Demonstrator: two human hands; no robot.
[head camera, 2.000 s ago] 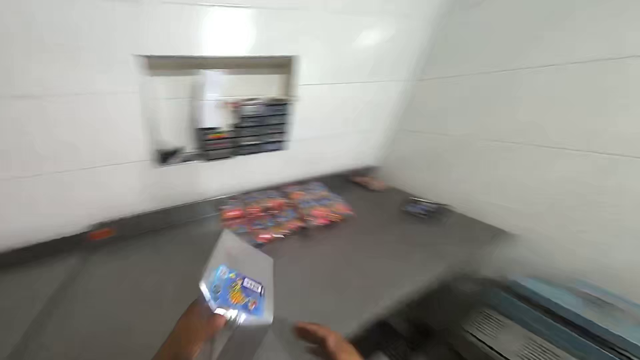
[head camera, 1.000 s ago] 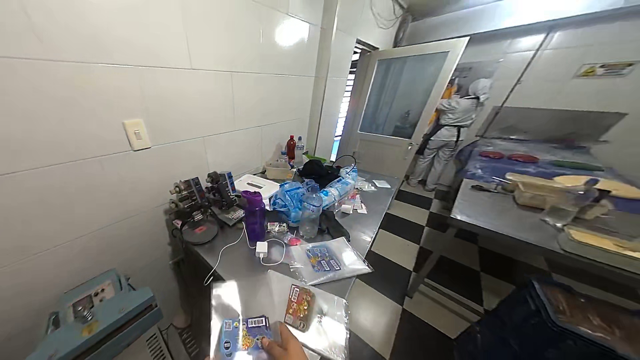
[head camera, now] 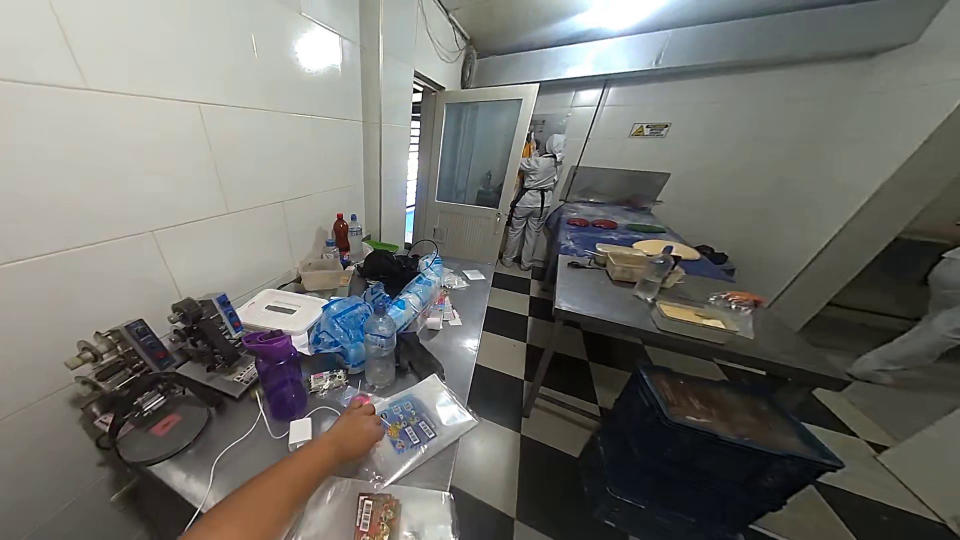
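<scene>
My left hand point(head camera: 356, 431) reaches over the steel table point(head camera: 210, 469) with its fingers curled at a small pink object point(head camera: 361, 399); whether they grip it I cannot tell. Touching or close beside the fingers lie clear plastic bags with blue printed labels point(head camera: 405, 424). Nearer, at the bottom edge, is another clear bag with a red-brown printed label point(head camera: 377, 517). A white charger point(head camera: 300, 433) with a cable lies left of the hand. Behind it stand a purple plastic bottle point(head camera: 280, 375) and a clear water bottle point(head camera: 380, 349). My right hand is out of view.
Two small coding machines point(head camera: 135, 352) point(head camera: 206, 330) stand by the wall, near a white lidded container point(head camera: 281, 310). Blue plastic bags point(head camera: 343, 326) lie farther back. Stacked dark crates point(head camera: 697, 450) and a second steel table point(head camera: 600, 296) are rightward. A co-worker point(head camera: 536, 195) stands by the door.
The view has swung right since the first frame. My visible hand has moved from the bags at the near edge to the pink object beside the blue-labelled bags.
</scene>
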